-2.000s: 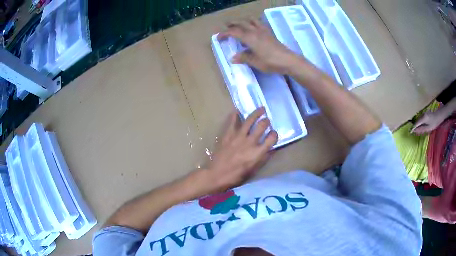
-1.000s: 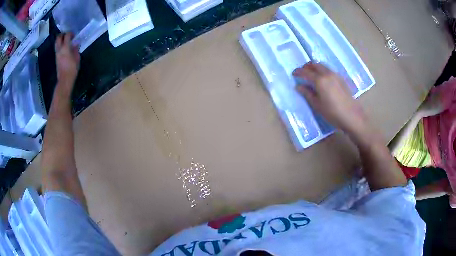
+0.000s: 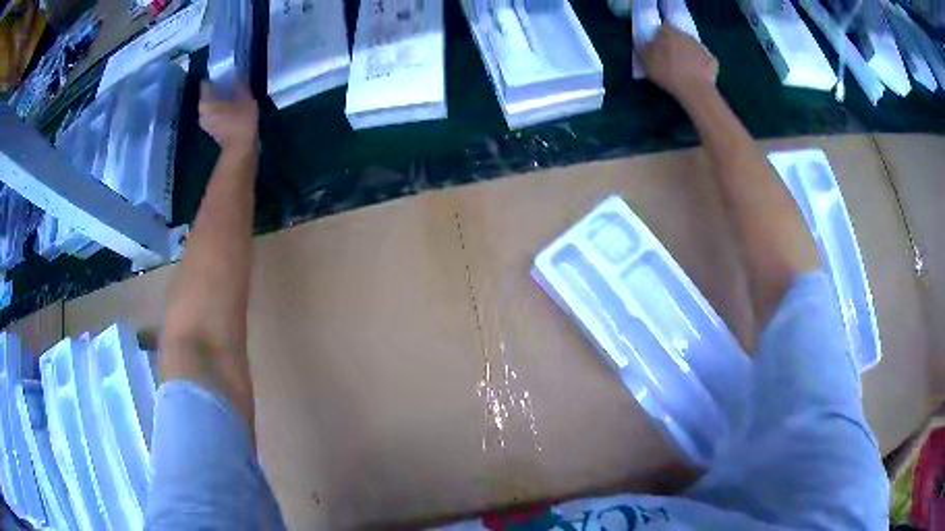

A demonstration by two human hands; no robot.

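Observation:
My left hand (image 3: 228,116) is stretched over the dark belt and closed on the near end of a bluish-white tray (image 3: 229,47), slightly blurred. My right hand (image 3: 679,62) is closed on the near end of a narrow white piece (image 3: 648,26) at the belt's far side; my fingers hide part of it, and I cannot tell if it is a tray or carton. A white moulded tray (image 3: 642,311) lies hollows up on the cardboard worktop, its lower end against my right sleeve. Another tray (image 3: 845,264) lies beyond my right arm, partly covered by it.
White printed cartons (image 3: 397,73) and stacked trays (image 3: 549,73) lie on the dark belt (image 3: 466,145). More white pieces are at the upper right. A grey-white metal post (image 3: 83,192) crosses at left. Several trays (image 3: 78,425) lean at the lower left. A person's red clothing shows at the lower right edge.
My right hand has left the worktop tray and reached forward to the belt. My left hand has moved onto a different belt item. The camera view has turned, showing more of the belt.

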